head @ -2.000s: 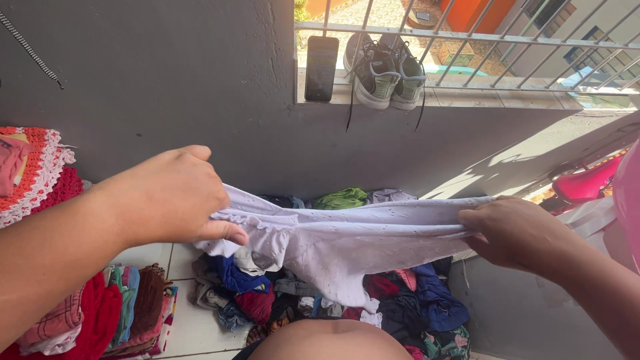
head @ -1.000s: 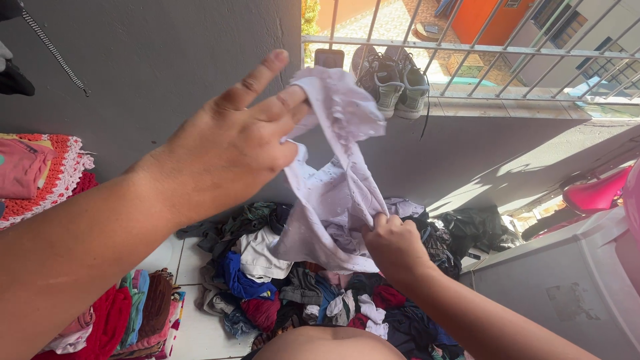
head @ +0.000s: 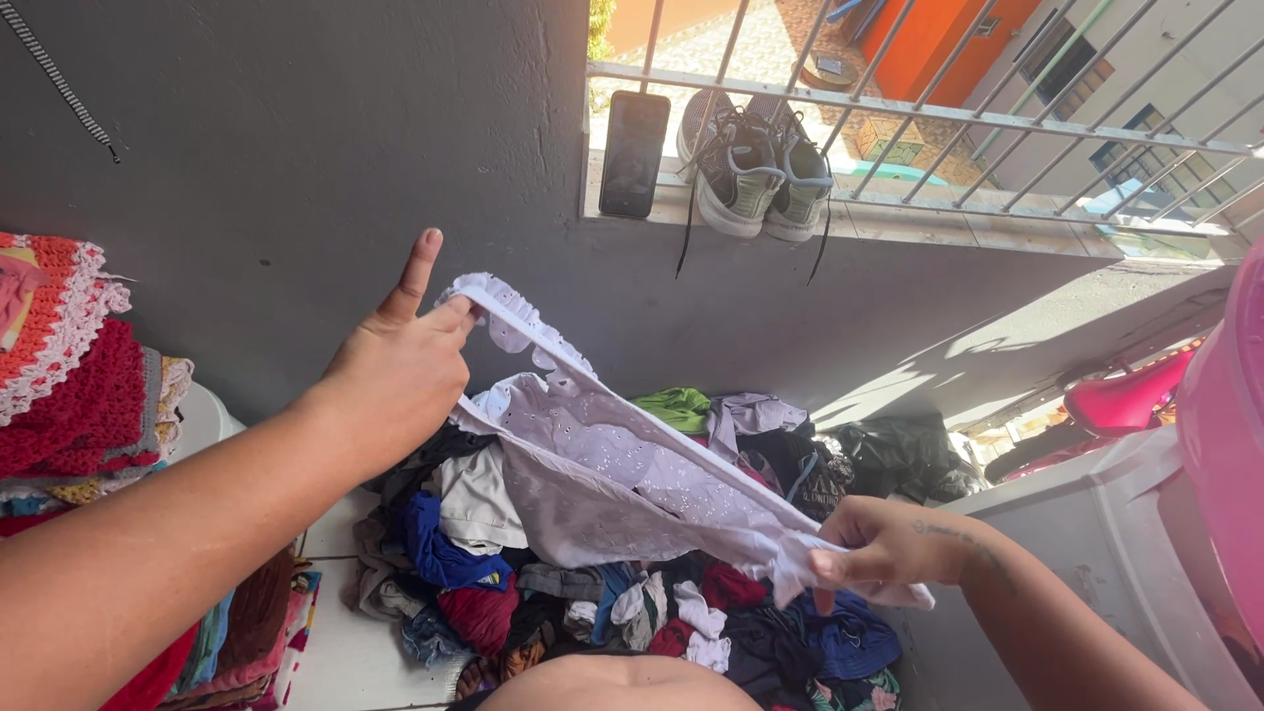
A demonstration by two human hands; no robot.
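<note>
A pale lilac eyelet-fabric garment with ruffled trim is stretched at a slant between my two hands. My left hand grips its upper left edge, the index finger pointing up. Lower down on the right, my right hand pinches the gathered other end. The garment hangs open between them, above a heap of mixed clothes on the floor; part of the heap is hidden behind it. The heap includes a green cloth and a blue one.
Folded textiles with crochet edging are stacked at the left. A smartphone and a pair of sneakers stand on the sill by metal bars. At the right are a pink plastic tub and a white appliance or container.
My hands have moved apart since a second ago, drawing the bunched garment out at a slant. My right hand has gone to the right, and the phone and shoes show more fully.
</note>
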